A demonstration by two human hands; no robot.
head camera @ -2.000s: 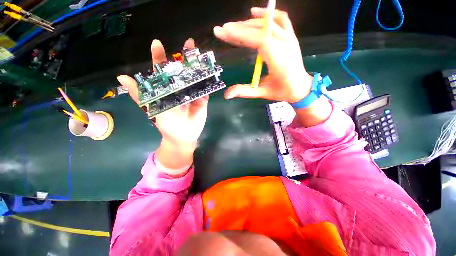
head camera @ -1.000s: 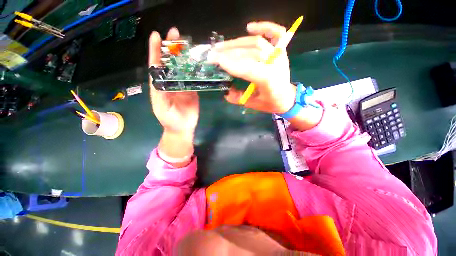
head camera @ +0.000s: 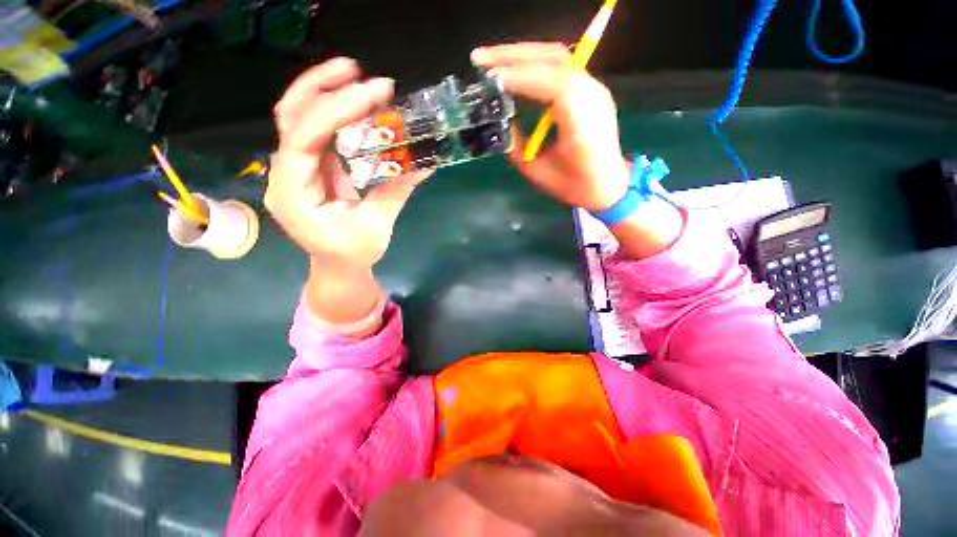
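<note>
A circuit board [head camera: 446, 136] is held above the bench, seen edge-on as two stacked layers, with orange, white and silver connectors facing me. My left hand [head camera: 331, 173] grips its left end between thumb and fingers. My right hand [head camera: 567, 121], with a bright blue wrist strap [head camera: 633, 193], touches the board's right end with its fingers. A yellow pencil-like tool [head camera: 540, 134] is held in the right hand and slants up past the fingers. Parts of the board behind my fingers are hidden.
A whitish cup [head camera: 224, 228] with yellow sticks stands left. A clipboard with paper [head camera: 621, 325] and a calculator [head camera: 798, 259] lie right, the clipboard partly under my right arm. A blue coiled cord [head camera: 732, 100] runs behind. White strands [head camera: 934, 304] lie at the far right.
The board has been turned so its orange and white connectors face me. My left hand has shifted its grip to the left end, thumb below. The right hand stays at the right end.
</note>
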